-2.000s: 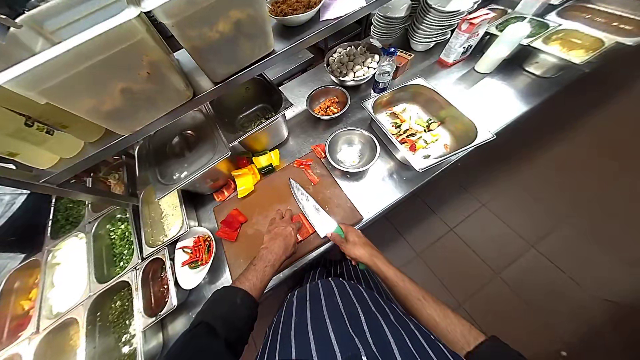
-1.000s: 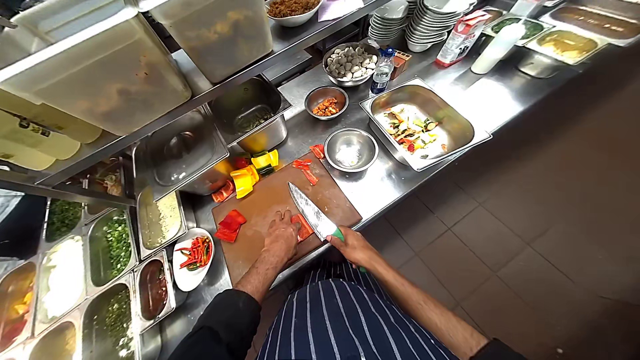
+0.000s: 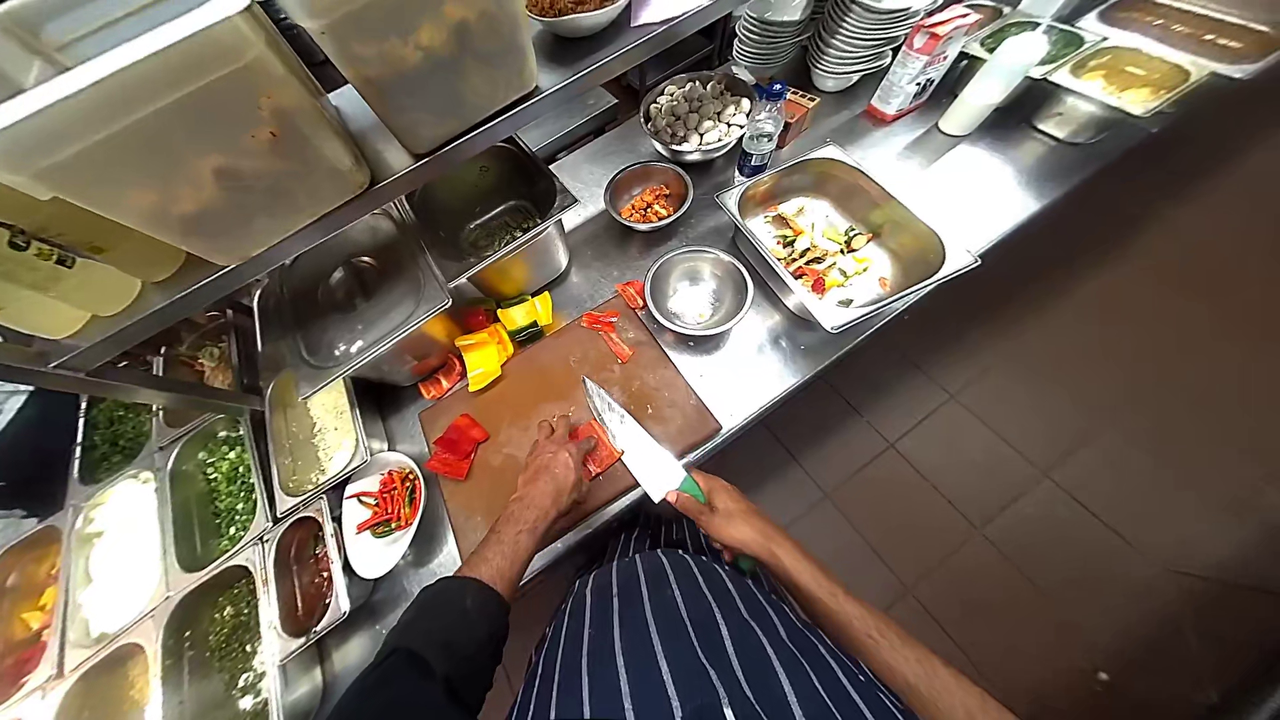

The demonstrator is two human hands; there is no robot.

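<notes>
My left hand (image 3: 556, 466) presses a piece of red bell pepper (image 3: 598, 449) onto the brown cutting board (image 3: 530, 400), close to its near edge. My right hand (image 3: 722, 512) grips the green handle of a chef's knife (image 3: 632, 440); its blade lies along the right side of that piece, tip pointing away over the board. Flat red pepper pieces (image 3: 457, 446) rest at the board's left side. Cut red pepper strips (image 3: 615, 338) lie at its far end. Yellow pepper pieces (image 3: 484, 356) sit along the board's far left edge, with red and green ones beside them.
Beyond the board stand an empty-looking steel bowl (image 3: 699, 291), a bowl of orange-red chunks (image 3: 648, 195), a bowl of mushrooms (image 3: 697, 115) and a steel pan of cut vegetables (image 3: 845, 237). A plate of red chillies (image 3: 383, 515) is at left, beside steel food containers (image 3: 216, 490). A metal shelf (image 3: 400, 185) overhangs the counter.
</notes>
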